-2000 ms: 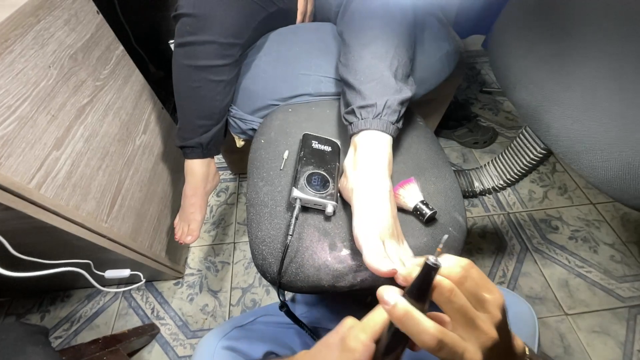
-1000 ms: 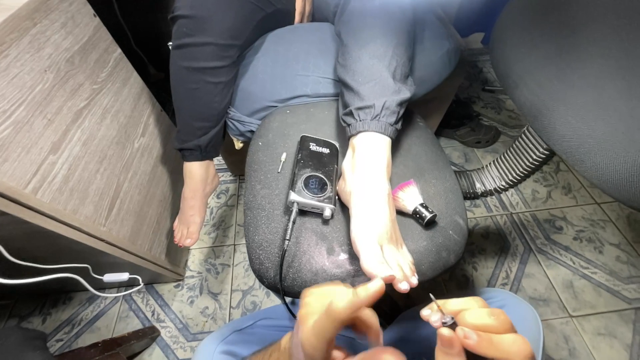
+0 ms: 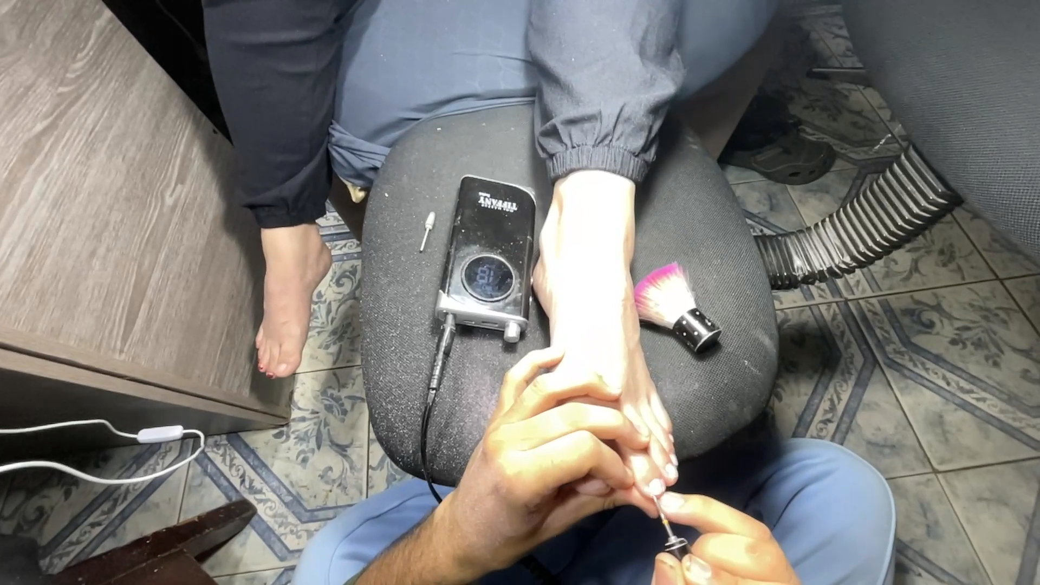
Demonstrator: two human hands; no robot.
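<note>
My left hand (image 3: 552, 463) is wrapped over the front of another person's bare foot (image 3: 593, 268), its fingers around the big toe. My right hand (image 3: 723, 532) grips an electric nail drill handpiece (image 3: 677, 546), mostly hidden by the fingers. Its thin bit points up at the big toe's nail; whether they touch is unclear. Left of the foot, on a dark padded seat (image 3: 406, 349), lies the black drill control unit (image 3: 491, 244) with a lit display and a cable. Beside it is a loose drill bit (image 3: 426, 231). A pink-and-white dust brush (image 3: 676, 307) lies right of the foot.
The person's other foot (image 3: 288, 301) rests on the patterned tile floor beside a wood-grain cabinet (image 3: 122, 203). A ribbed flexible hose (image 3: 861, 219) runs right of the seat. A white cable (image 3: 158, 435) hangs at lower left, above a dark wooden piece (image 3: 162, 540).
My left hand has moved onto the foot and taken hold around the big toe. My right hand has brought the drill bit up to the nail. Two seconds ago both hands were at the handpiece.
</note>
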